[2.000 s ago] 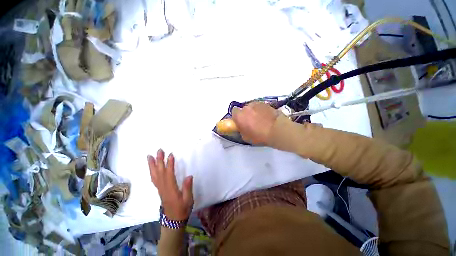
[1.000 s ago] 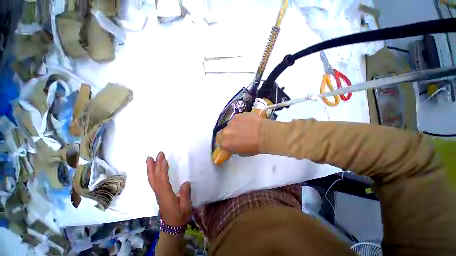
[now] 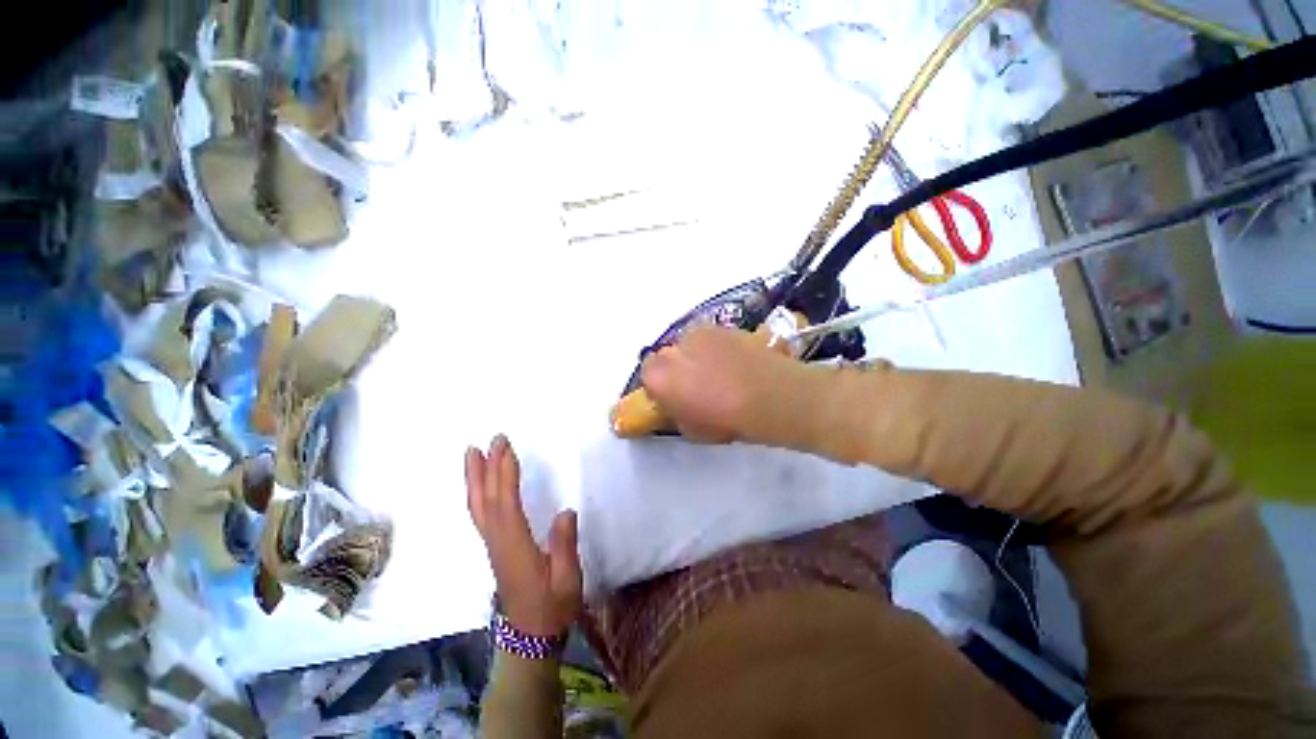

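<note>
My right hand (image 3: 707, 384) is closed round the orange-tan handle of the steam iron (image 3: 635, 416). The iron's soleplate is down on the white cloth (image 3: 476, 303) near the table's front edge, its tip partly hidden by my hand. Whether a piece lies under it cannot be told. My left hand (image 3: 527, 556) rests at the table's front edge, left of the iron, fingers apart and holding nothing. A pale narrow rectangle with dark edges (image 3: 628, 217) lies on the cloth beyond the iron.
Scissors (image 3: 938, 231) lie right of the iron. Tied bundles of khaki cut pieces (image 3: 335, 347) heap along the left side. A black hose (image 3: 1068, 145) and cords run from the iron to the right. The iron rest (image 3: 1133, 274) stands at right.
The iron turned tip-forward toward me a second ago and is now angled slightly more to the left. My left hand stays open at the front edge.
</note>
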